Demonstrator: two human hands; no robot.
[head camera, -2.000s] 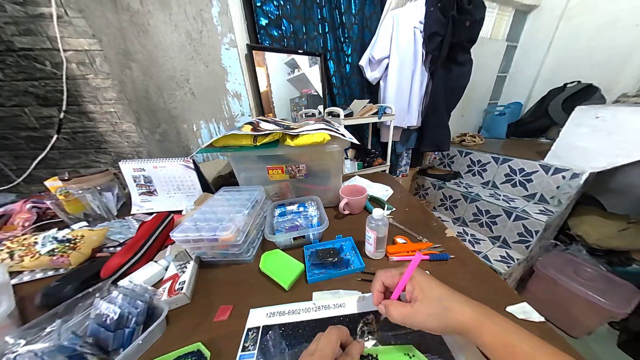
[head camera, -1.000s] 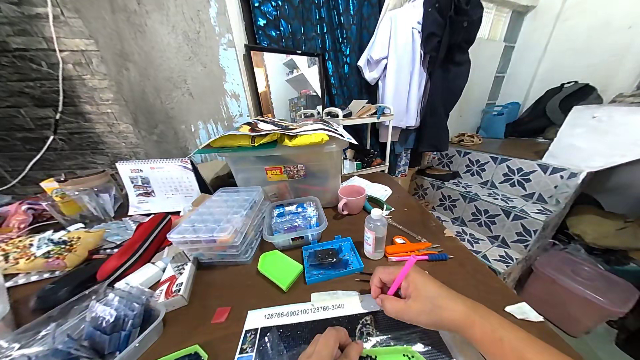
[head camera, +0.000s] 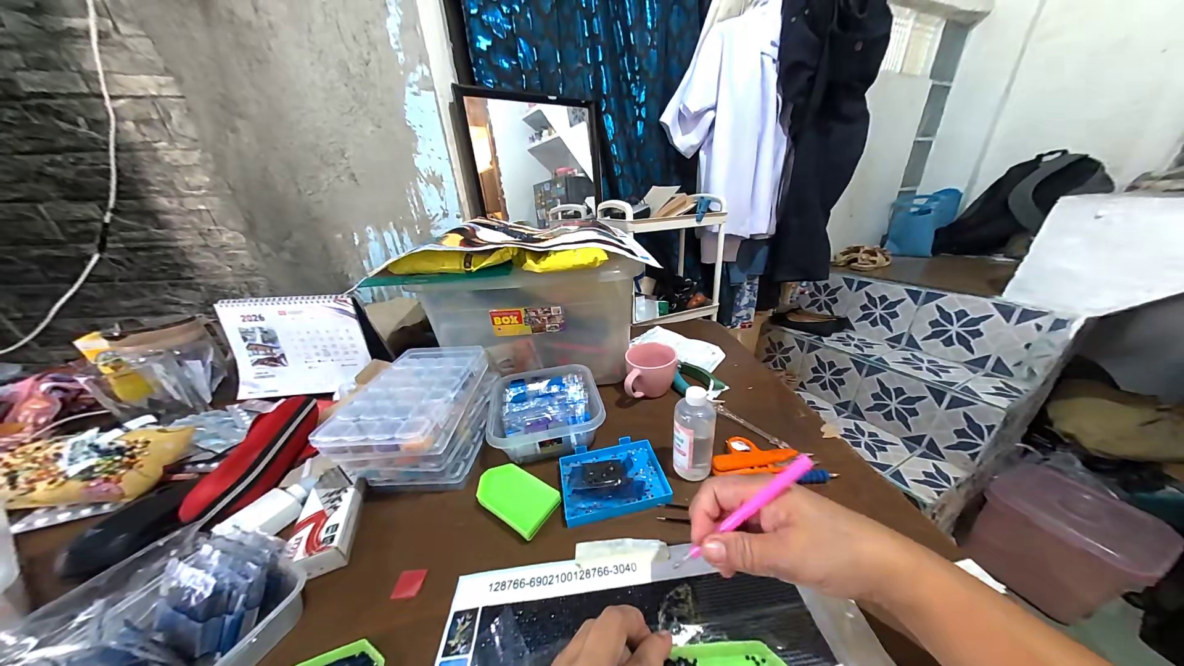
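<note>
My right hand (head camera: 777, 532) grips a pink pen-shaped applicator (head camera: 760, 502), its tip low over the top edge of a diamond painting canvas (head camera: 546, 606). On the canvas near the bottom edge lies my left hand (head camera: 618, 638), fingers curled; whether it holds anything is hidden. A green tray with dark beads (head camera: 731, 653) is just right of it. Above the canvas sit a lime-green tray (head camera: 518, 500), face plain, and an open blue case (head camera: 616, 483) with dark contents. A red wax square (head camera: 409, 584) lies left of the canvas.
A clear bottle (head camera: 694, 433), orange scissors (head camera: 754, 457) and a pink mug (head camera: 650, 370) stand beyond my right hand. Stacked clear organizer boxes (head camera: 407, 416) and a tub of packets (head camera: 545, 412) are further back. At left, a plastic container (head camera: 277, 615) holds bagged beads.
The applicator's tip has shifted from the right hand's earlier place on the canvas toward its top edge. The left hand has moved slightly lower in view.
</note>
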